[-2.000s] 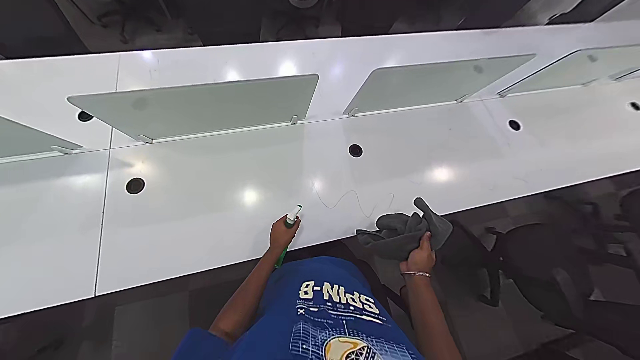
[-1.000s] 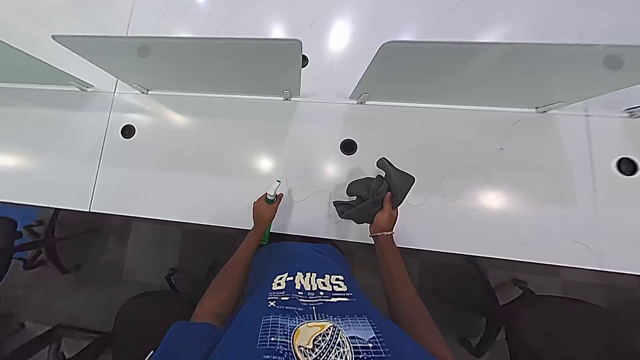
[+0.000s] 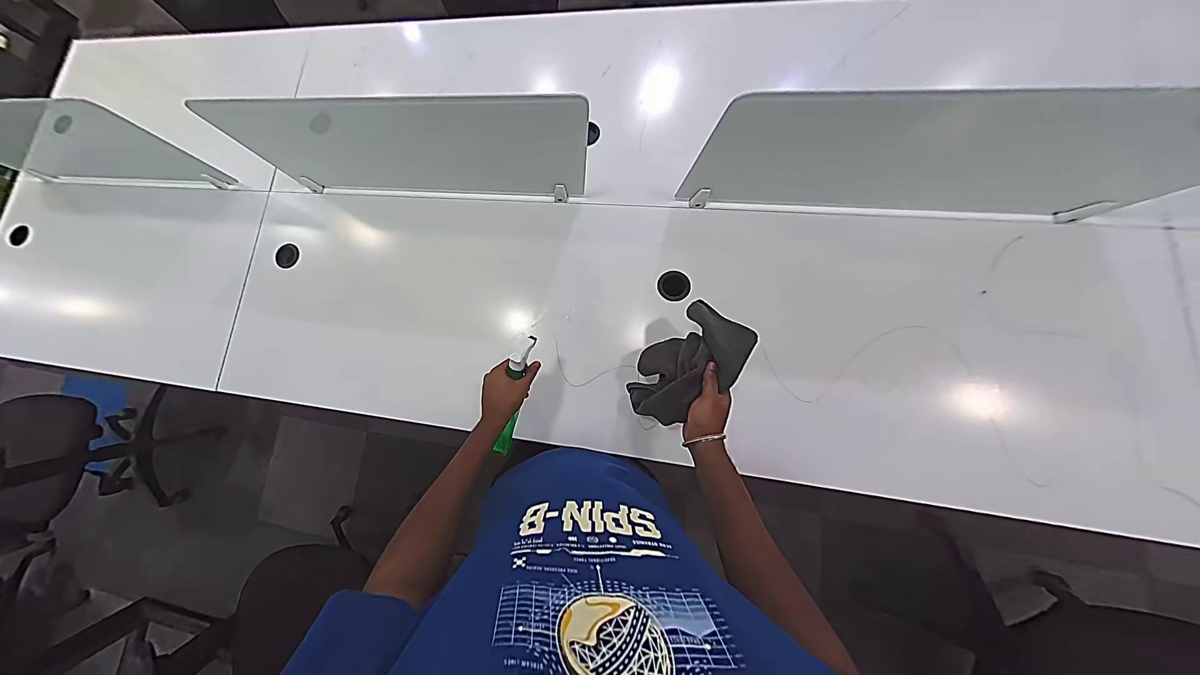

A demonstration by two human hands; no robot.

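Observation:
My left hand (image 3: 507, 392) grips a green spray bottle (image 3: 504, 436) with a white spray head, near the front edge of a long white table (image 3: 422, 309). In my right hand (image 3: 710, 409) is a bunched dark grey cloth (image 3: 677, 373), held over the tabletop a little below a round black cable grommet (image 3: 673, 285). Thin, wavy dark lines (image 3: 844, 367) run across the white surface on both sides of the cloth. Whether the cloth touches the tabletop, I cannot tell.
Frosted glass dividers (image 3: 450, 141) stand in clips along the table's middle. Another black grommet (image 3: 287, 255) lies to the left. Dark office chairs (image 3: 47, 450) are on the floor at the near side, left and right.
The view has shifted. Both hands still hold the bottle and the cloth. Their own motion over the table cannot be told plainly.

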